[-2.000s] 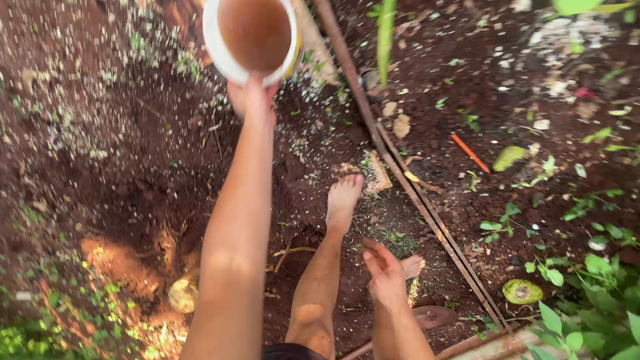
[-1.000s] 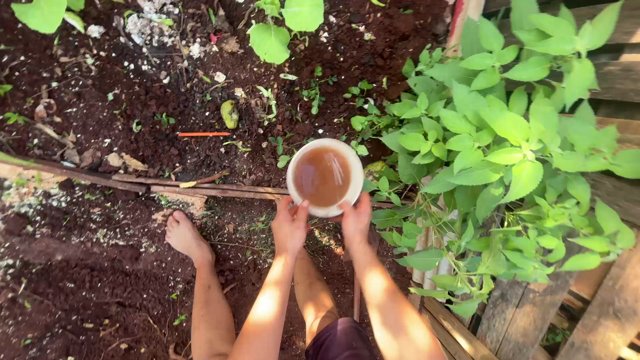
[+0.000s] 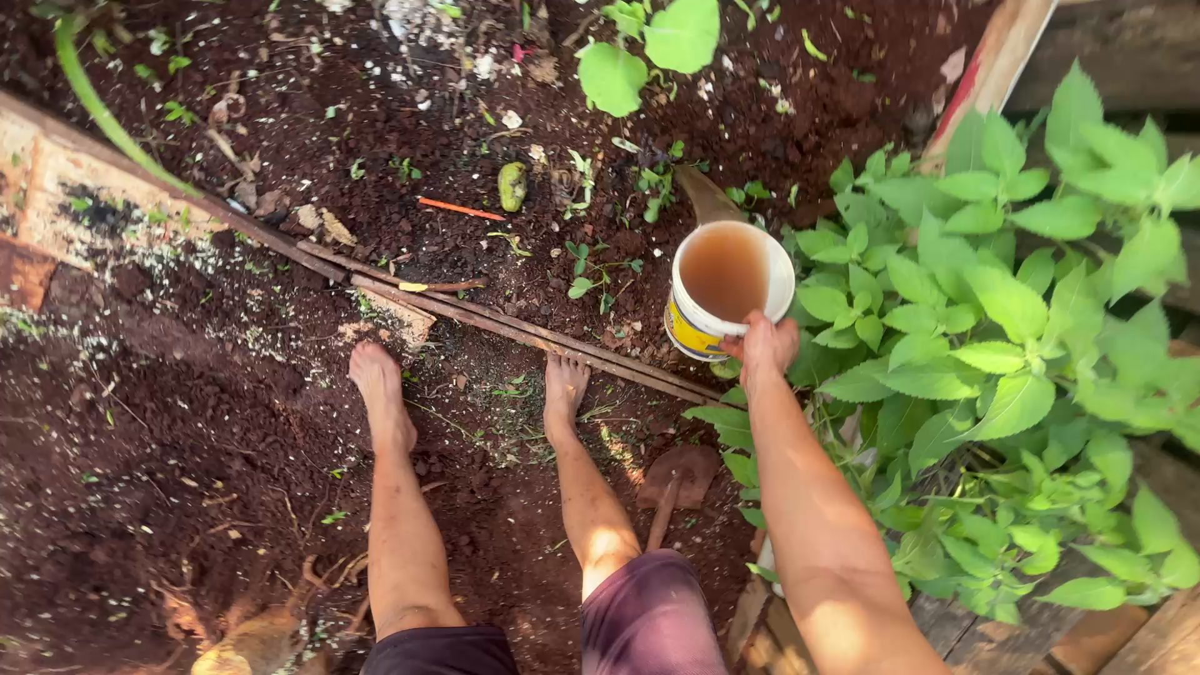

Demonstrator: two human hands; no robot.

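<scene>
My right hand grips the near rim of a white plastic bucket with a yellow label. The bucket is tilted and holds cloudy brown liquid. A brown streak, apparently liquid pouring out, runs from the far rim over the dark soil. Beside the bucket grow small seedlings on the left and a leafy green plant on the right. My left hand is out of view.
Thin wooden poles edge the bed in front of my bare feet. A shovel lies by my right leg. An orange stick and a greenish fruit lie on the soil. Wooden boards are at lower right.
A second ago both hands held the bucket level; now only my right hand holds it, tilted and out over the bed. My left hand has left the view.
</scene>
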